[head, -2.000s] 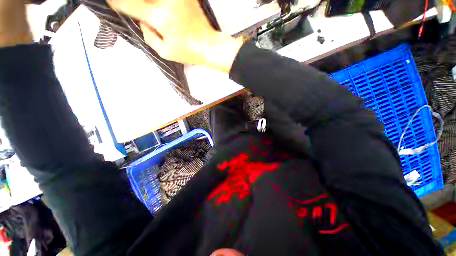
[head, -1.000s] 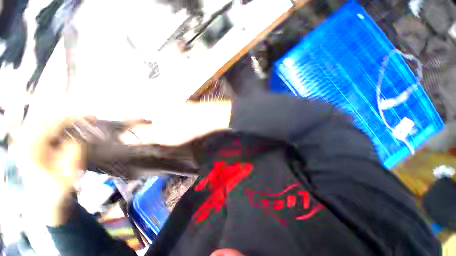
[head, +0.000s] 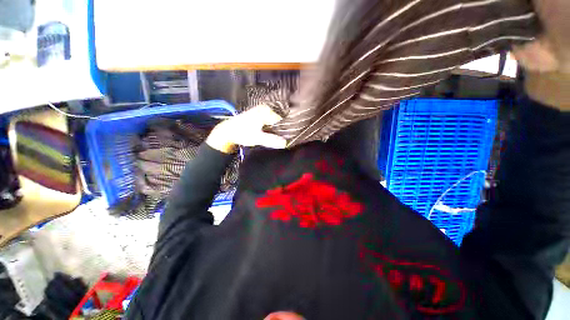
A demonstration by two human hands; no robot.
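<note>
A large dark brown cloth panel with thin pale stripes is stretched on a slant above my lap and over the front edge of the white table. My left hand pinches its lower left end near my waist. My right hand is at the upper right, partly cut off by the picture's edge and blurred, and holds the other end. The top of the cloth runs out of the picture.
A blue crate with crumpled striped pieces stands left of my lap. A large blue slatted crate with a white cord is at the right. A stool with a striped seat and a red container are at the lower left.
The view has turned, and the hands have moved away from the far part of the table. The striped cloth is now pulled out wide between both hands above the lap.
</note>
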